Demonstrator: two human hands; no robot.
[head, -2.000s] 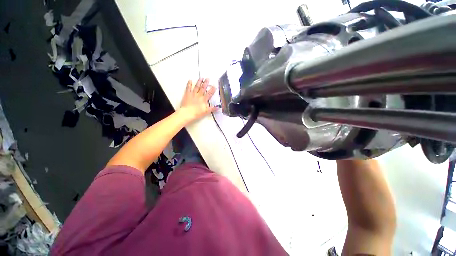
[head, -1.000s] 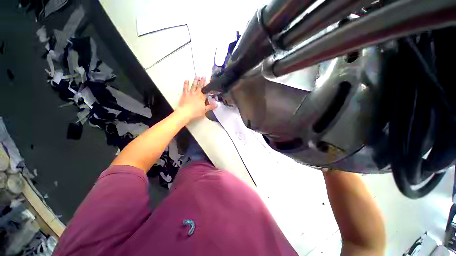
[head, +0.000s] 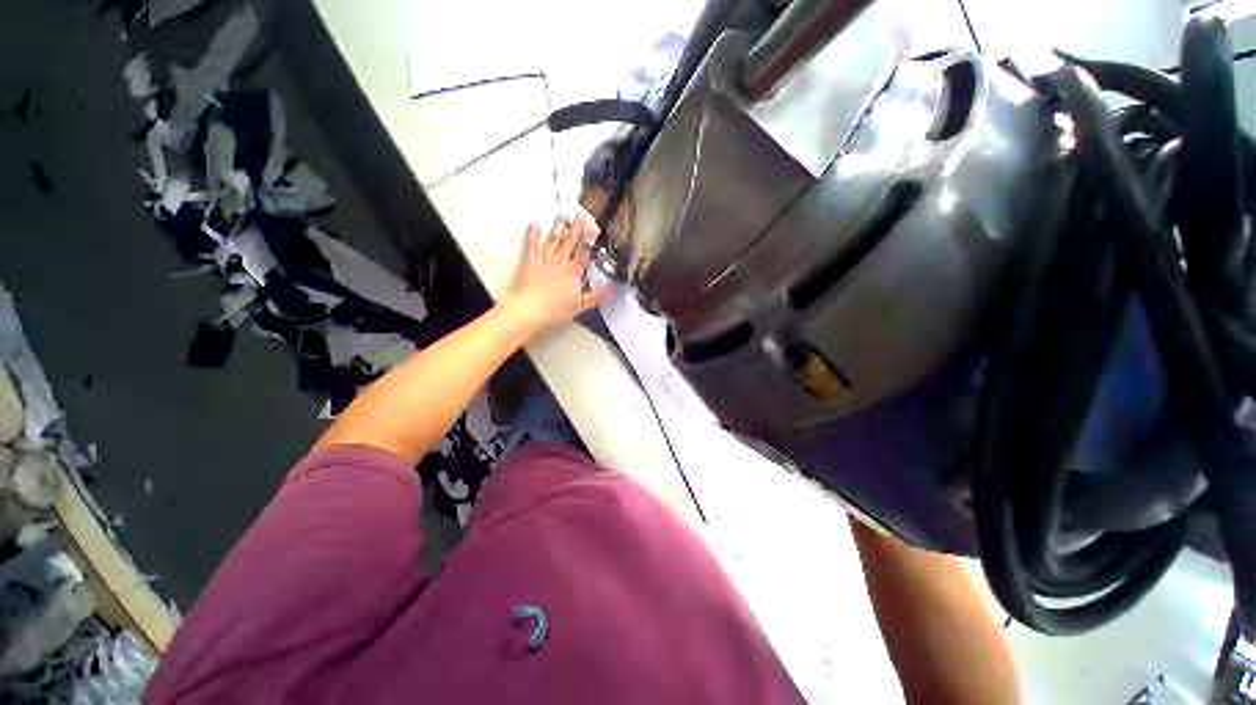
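The straight knife cutting machine (head: 827,262), a big shiny silver motor with a thick black power cable (head: 1012,455) looped on it, fills the upper right of the view. It stands over the fabric lay with its white paper marker (head: 482,138), which shows thin dark pattern lines. My left hand (head: 555,273) lies flat on the lay near its edge, fingers spread, fingertips right beside the machine's front. A dark gap runs along a line below my hand. My right forearm reaches under the motor; my right hand is hidden behind it.
The table edge (head: 400,179) runs diagonally on the left. White and dark fabric scraps (head: 255,234) lie on the dark floor beyond it. A wooden strip (head: 110,572) and pale scraps are at the lower left. Metal items show at the lower right edge.
The machine has turned, so its motor and looped cable now face me more and its rods point up. My left hand stays nearly in place. My right forearm has shifted slightly left.
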